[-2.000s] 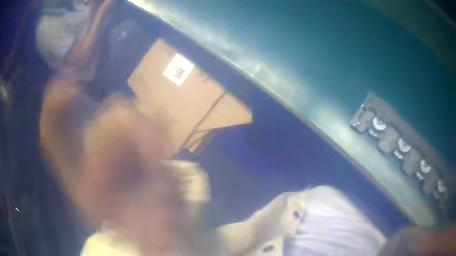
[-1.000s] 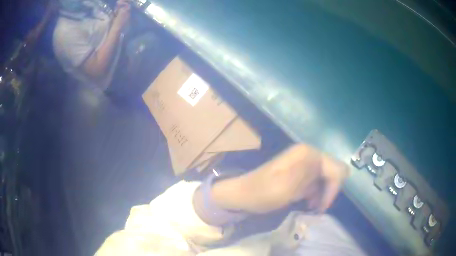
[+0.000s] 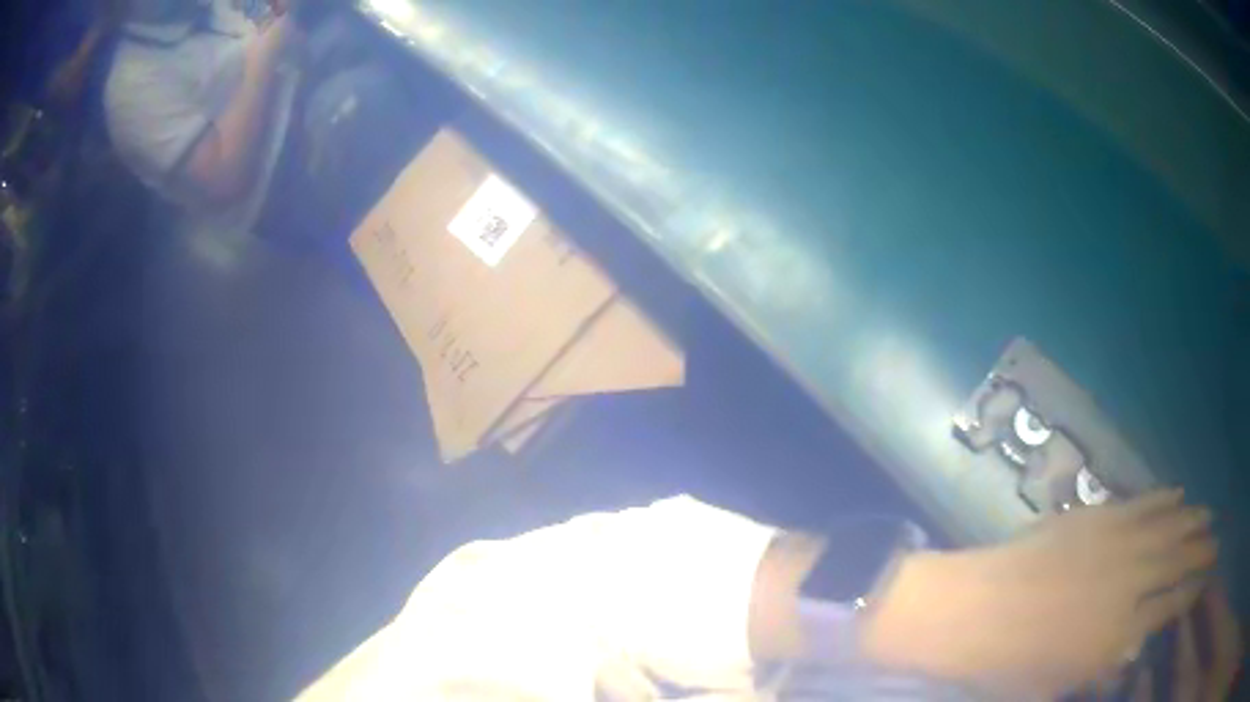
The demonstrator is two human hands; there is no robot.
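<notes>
A grey four-position holder strip (image 3: 1053,398) lies at the near edge of the green belt, at the right. Two round silver seats show at its upper end; my hands cover the rest. My left hand (image 3: 1042,597), with a dark-faced watch on a pale strap, lies over the lower part of the strip, fingers pointing right. Whether it grips anything is hidden. Part of my right hand (image 3: 1209,647) shows beside it at the lower right edge, blurred and cut off; what it holds cannot be seen.
The green conveyor belt (image 3: 877,165) runs diagonally from upper left to lower right. Brown cardboard (image 3: 480,309) with a white code label stands beside it, over the dark floor. Another person (image 3: 185,117) in a light top is at the upper left.
My left hand has moved from the far left, past the belt edge, to the strip. The strip's lower seats, visible before, are now covered. My right hand's fingers now show beside it.
</notes>
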